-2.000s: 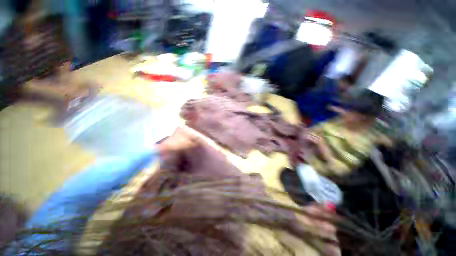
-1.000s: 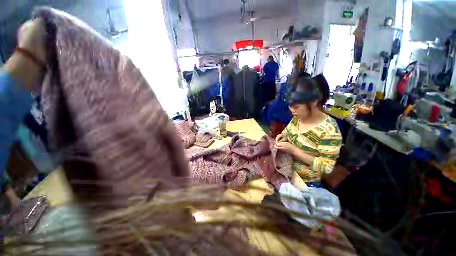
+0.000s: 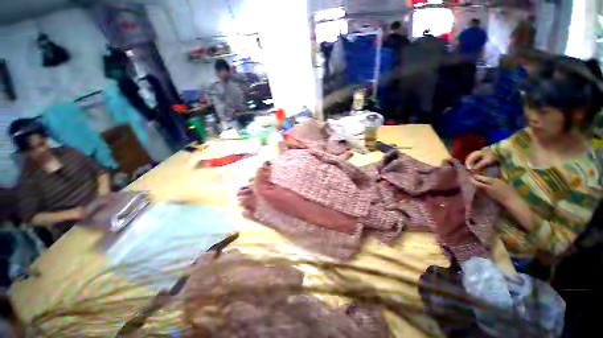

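Note:
A tweed jacket [image 3: 244,297] lies heaped at the bottom of the view, blurred and partly hidden by strands across the lens. A narrow dark strip [image 3: 177,285] runs beside its left side. Another pink-mauve tweed jacket with reddish-brown lining [image 3: 317,198] is spread mid-table. Clear garment bags [image 3: 168,237] lie flat to the left of the jackets. Neither my left hand nor my right hand can be made out.
A person [image 3: 555,171] at the right holds tweed cloth; another person [image 3: 56,175] sits at the left. A white plastic bag [image 3: 512,297] and black bag [image 3: 440,297] lie at the right. A red tray [image 3: 225,160] and clutter are on the pale yellow table's [image 3: 413,135] far side.
The tweed jacket held up high at the left is now down at the bottom. My left hand has left the view. The view has turned left, showing the seated person and bags.

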